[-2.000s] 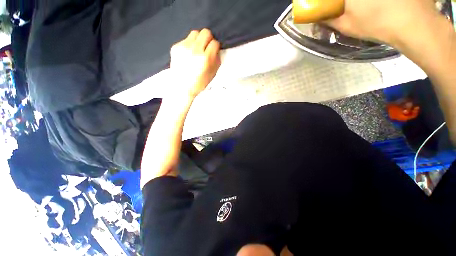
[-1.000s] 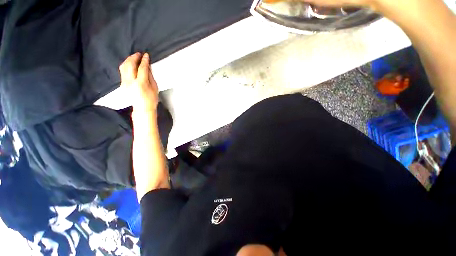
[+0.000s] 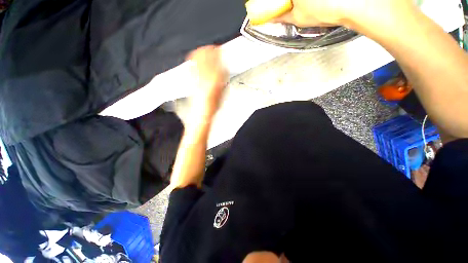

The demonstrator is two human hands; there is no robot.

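A dark garment (image 3: 154, 36) lies across the white pressing board (image 3: 292, 72) and hangs off its left end in folds. The metal steam iron (image 3: 308, 40) with a yellow-orange handle (image 3: 268, 10) is at the top, its tip at the garment's right part. My right hand (image 3: 320, 11) is closed around the handle, partly cut off by the top edge. My left hand (image 3: 206, 67) is blurred, over the board at the garment's near edge. Whether its fingers hold the cloth cannot be told.
Blue crates (image 3: 403, 138) and a red-orange object (image 3: 394, 91) are on the speckled floor (image 3: 346, 110) at right, with a thin white cord. A blue bin (image 3: 131, 231) and black and white scraps (image 3: 84, 241) are at lower left.
The iron first moved up and left, then further left and slightly down in view. My left hand moved left along the garment edge, then back right. The view has also shifted.
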